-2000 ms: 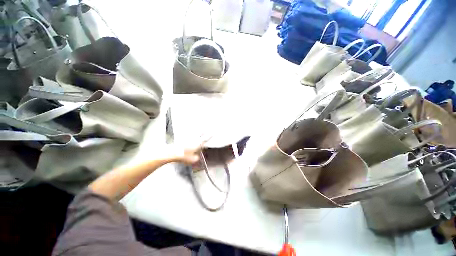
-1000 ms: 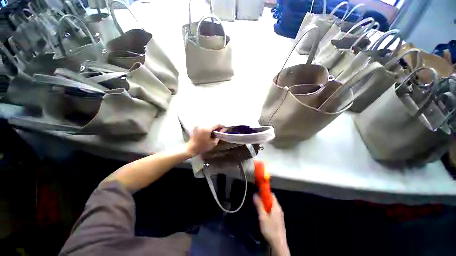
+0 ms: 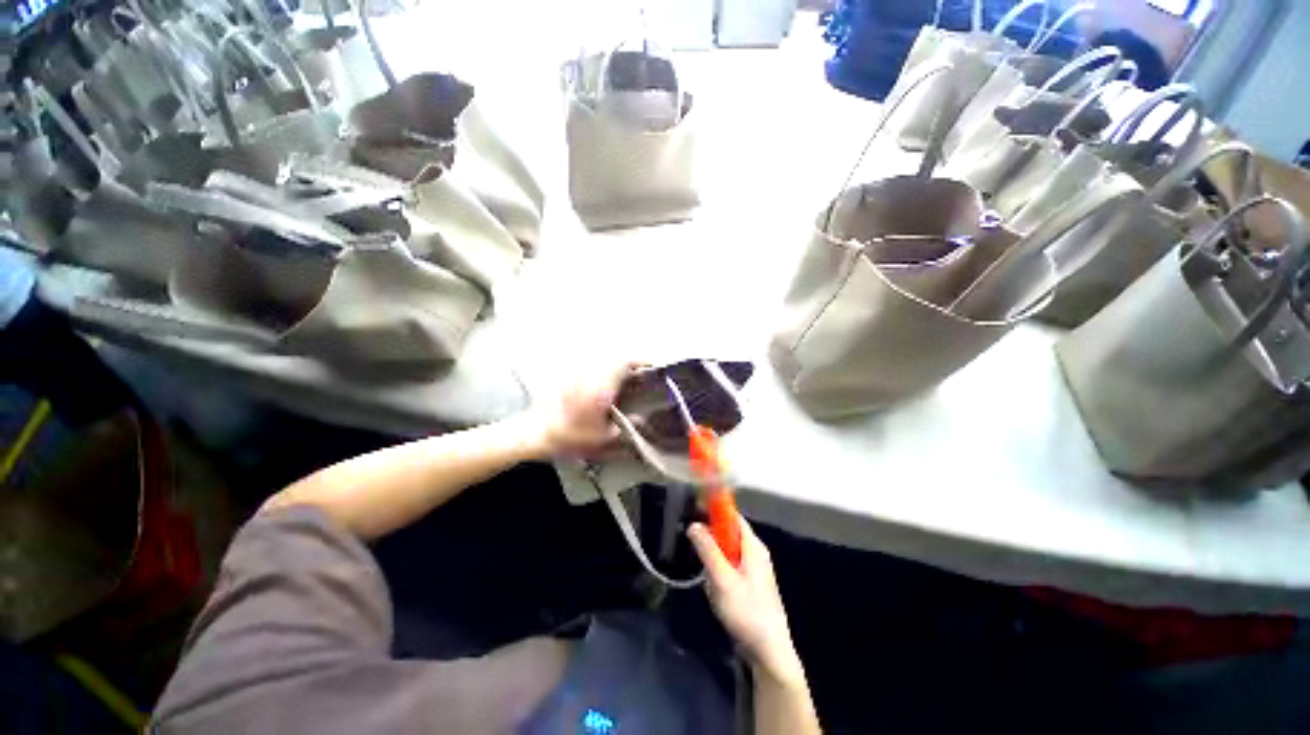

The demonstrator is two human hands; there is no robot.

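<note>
A grey-beige tote bag lies at the table's near edge, its mouth open towards me and its brown inside showing. Its strap hangs in a loop below the edge. My left hand grips the left side of the mouth. My right hand holds an orange-handled tool from below. The tool's thin tip points up into the bag's mouth; what it touches is too blurred to tell.
A brown-lined tote bag stands right of the work, with more bags beyond. One bag stands at the back middle. Several bags lie at the left. Blue bundles are at the far side. A carton is on the floor, lower left.
The orange tool was lying at the table's near edge, then came into my right hand below the bag; now it is up at the bag's mouth. The bag's opening has spread wider.
</note>
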